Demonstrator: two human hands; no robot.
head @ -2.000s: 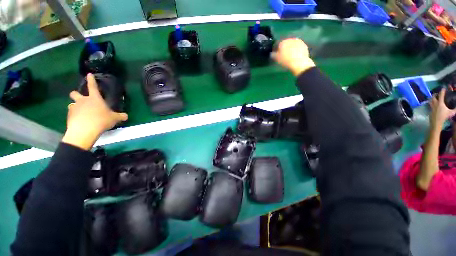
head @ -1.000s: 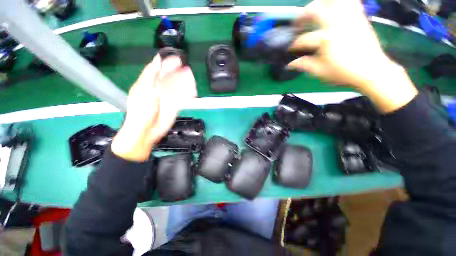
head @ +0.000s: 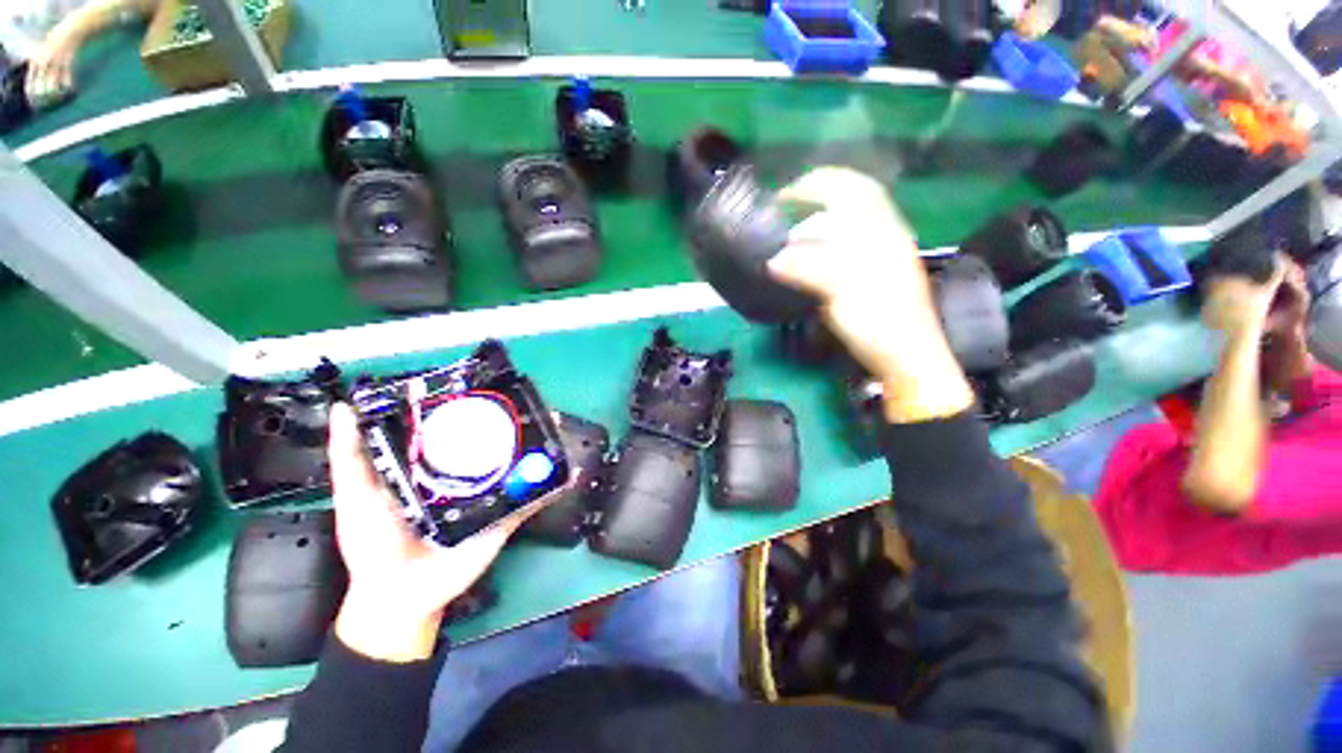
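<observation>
My left hand (head: 395, 566) holds a half-assembled unit (head: 459, 447) from below, over the bench. Its open side faces up and shows a pale round disc, red wires and a blue round part. My right hand (head: 857, 265) holds a black housing piece (head: 740, 243) by its side, over the conveyor's white edging; its far side is hidden. Loose rear housing shells (head: 648, 497) lie on the green bench, some dome up, some with ribs showing.
Black units (head: 393, 238) stand on the green conveyor (head: 236, 221). A cardboard box (head: 1089, 566) with black shells stands beside the bench. Blue bins (head: 821, 37) are at the back and right. A person in a pink top (head: 1177, 493) sits at the right. A grey metal post (head: 103, 280) crosses at left.
My left hand has lowered towards the bench and now shows the open unit on it. My right hand has moved from over the conveyor nearer to its edging, with a black housing in it.
</observation>
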